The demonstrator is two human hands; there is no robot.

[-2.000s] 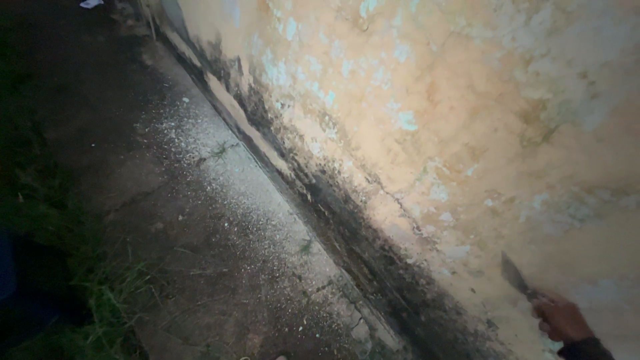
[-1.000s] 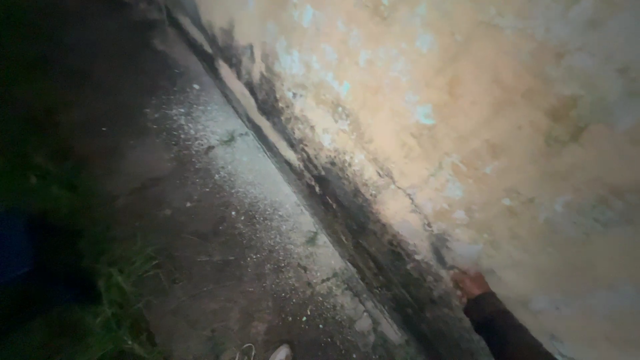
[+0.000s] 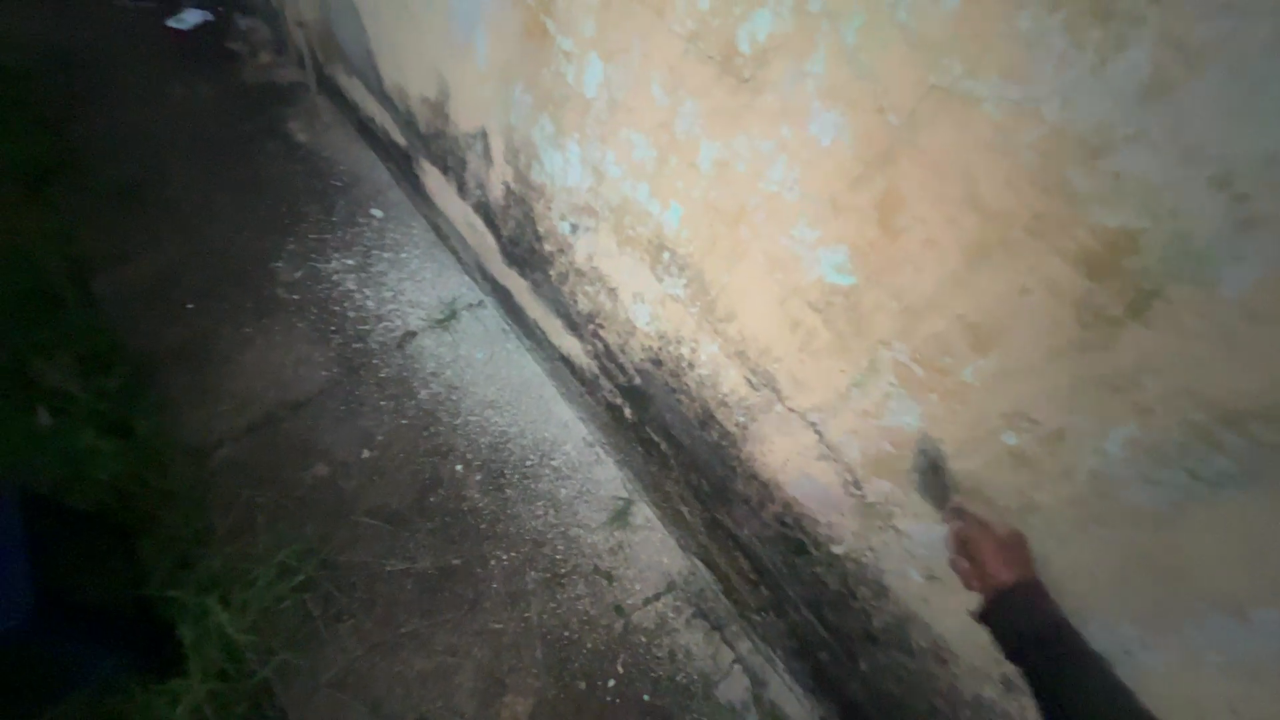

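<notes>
My right hand [image 3: 988, 553], in a dark sleeve, is closed around the handle of a scraper or trowel [image 3: 932, 472] at the lower right. The blade is blurred and points up along the plastered wall [image 3: 900, 230]; whether it touches the surface I cannot tell. Pale orange paint on the wall is patchy, with bluish-white spots and a crack left of the blade. Dark stained plaster [image 3: 690, 440] runs along the wall's foot. My left hand is out of view.
White flakes and dust [image 3: 420, 330] lie on the concrete ground [image 3: 400, 600] beside the wall. Grass [image 3: 230, 620] grows along the left side, near a dark blue thing [image 3: 15, 560] at the edge. A small white object [image 3: 189, 18] lies at the far top left.
One second ago my right hand was lower on the wall, close to the dark band and the crack; now it is farther right, away from the band. The view has also shifted.
</notes>
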